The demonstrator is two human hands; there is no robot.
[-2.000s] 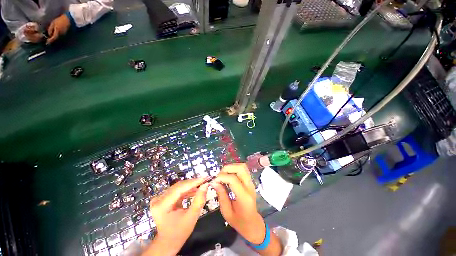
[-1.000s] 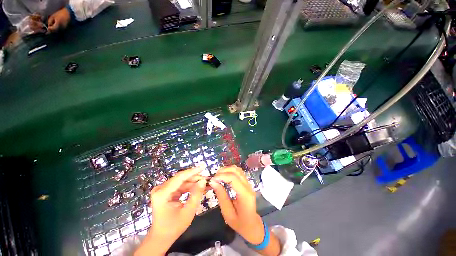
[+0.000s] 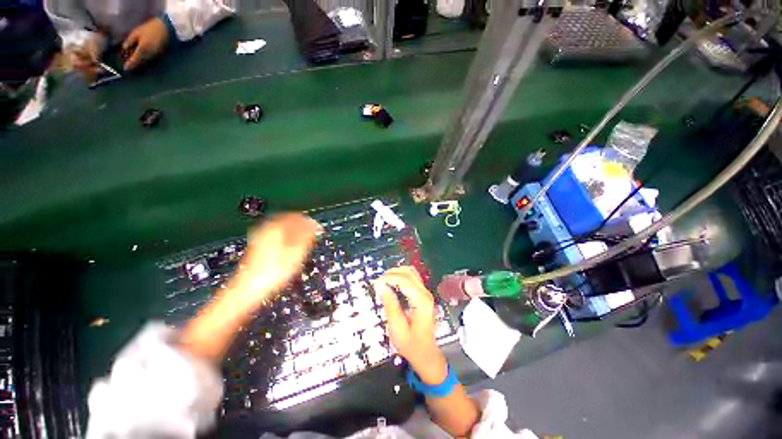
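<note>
The clear blister tray [image 3: 339,347] lies on the green work surface, its pockets glaring white. Small dark and shiny modules lie in it, one near its left side [image 3: 197,271]. My left hand [image 3: 283,244] is blurred, over the tray's upper left part; whether it holds anything cannot be told. My right hand [image 3: 405,300] is over the tray's right side, fingers curled with thumb and fingertips close; any tiny part between them cannot be made out. Small red parts [image 3: 412,255] lie at the tray's right edge, just above my right hand.
A green belt carries spaced modules [image 3: 252,206]. Right of the tray are a pink-and-green dispenser [image 3: 502,285] with hose, white paper [image 3: 489,337], a metal post [image 3: 480,107], a blue box [image 3: 549,225] and a blue stool [image 3: 718,310]. Another person's hands [image 3: 144,43] show at upper left.
My hands were together over the tray and have parted. My left hand has moved up and left; my right hand remains over the right side. The whole view has shifted slightly.
</note>
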